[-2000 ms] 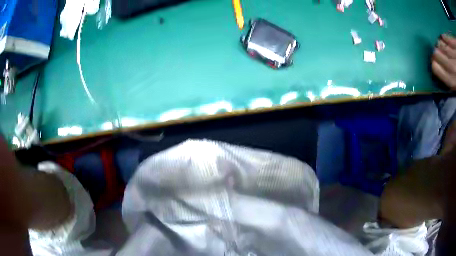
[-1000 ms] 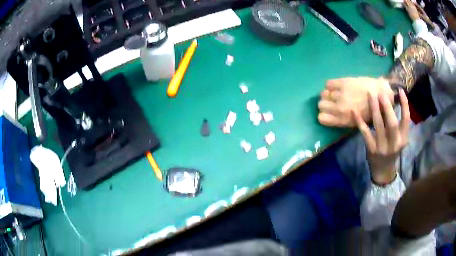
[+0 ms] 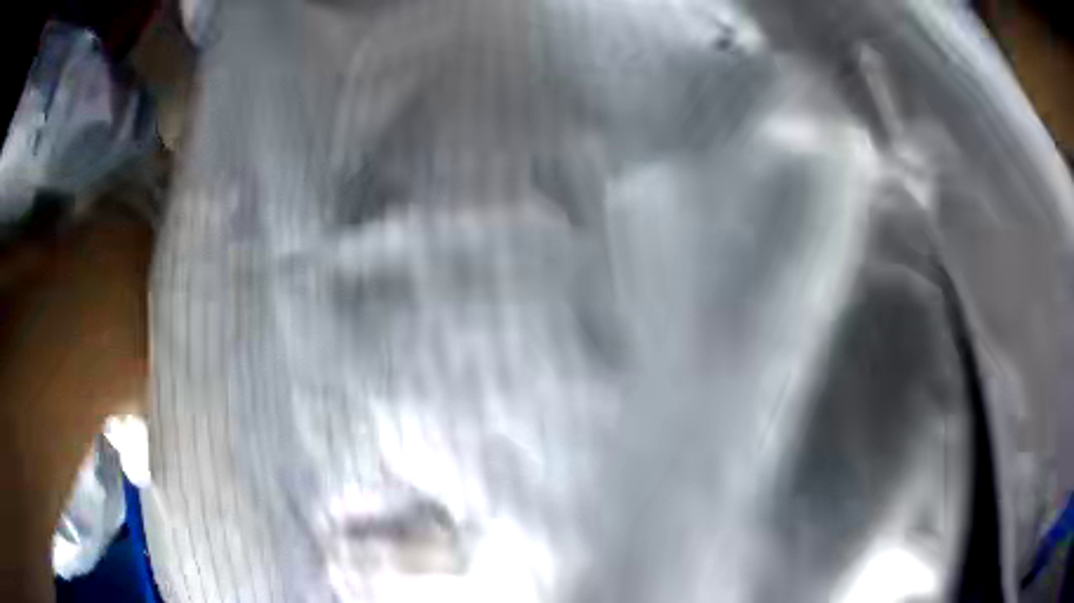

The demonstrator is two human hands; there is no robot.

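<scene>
A pale, finely striped smock (image 3: 471, 295) fills most of the view, very close and blurred. A brown, blurred skin-toned shape (image 3: 65, 330), possibly part of an arm, runs down the left edge. No fingers can be made out on it. Neither my left hand nor my right hand shows clearly. No watch, tool or other work piece is in view.
A crumpled pale cloth or sleeve (image 3: 77, 112) is at the upper left. A small brown patch is at the upper right corner. Blue bits show low at the left and right edges. A dark curved band runs down the right side.
The view has swung away from the green bench. The press, bottle, orange sticks, watch body, white scraps and the other person's hands have left the picture, and the striped smock now fills it.
</scene>
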